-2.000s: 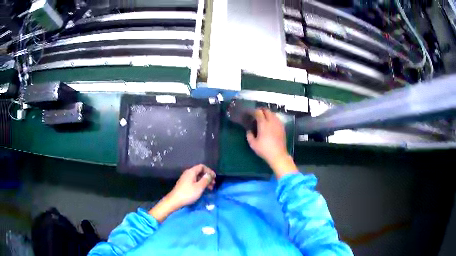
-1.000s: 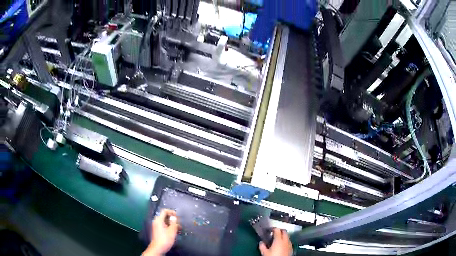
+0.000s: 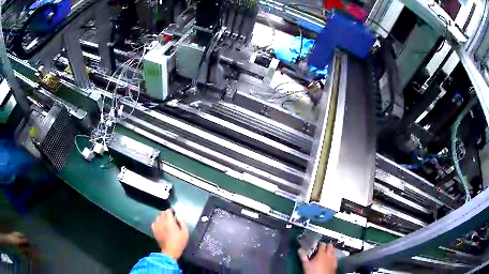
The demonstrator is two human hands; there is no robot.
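Observation:
The shallow black tray (image 3: 244,238) lies on the green bench, with many tiny pale bits inside, mostly on its left side. My left hand (image 3: 170,234) is at the tray's left edge, fingers curled. Whether it holds anything is unclear. My right hand (image 3: 320,260), cut off by the lower edge, is right of the tray. Its fingers are on the near end of a small silvery-brown fixture (image 3: 309,241). Two dark oblong blocks with shiny sides, one behind (image 3: 135,151) and one in front (image 3: 145,184), lie left of the tray.
Conveyor rails (image 3: 230,152) run behind the bench. A wide silver crossbeam (image 3: 351,134) with a blue end bracket (image 3: 315,212) reaches toward the tray. White cables (image 3: 99,147) and a perforated dark rack (image 3: 56,140) are far left. Another person's hand (image 3: 15,239) and blue sleeve show at lower left.
The view has swung left and up. My left hand has gone from near my body, over the tray, to the tray's left side. My right hand stays at the fixture.

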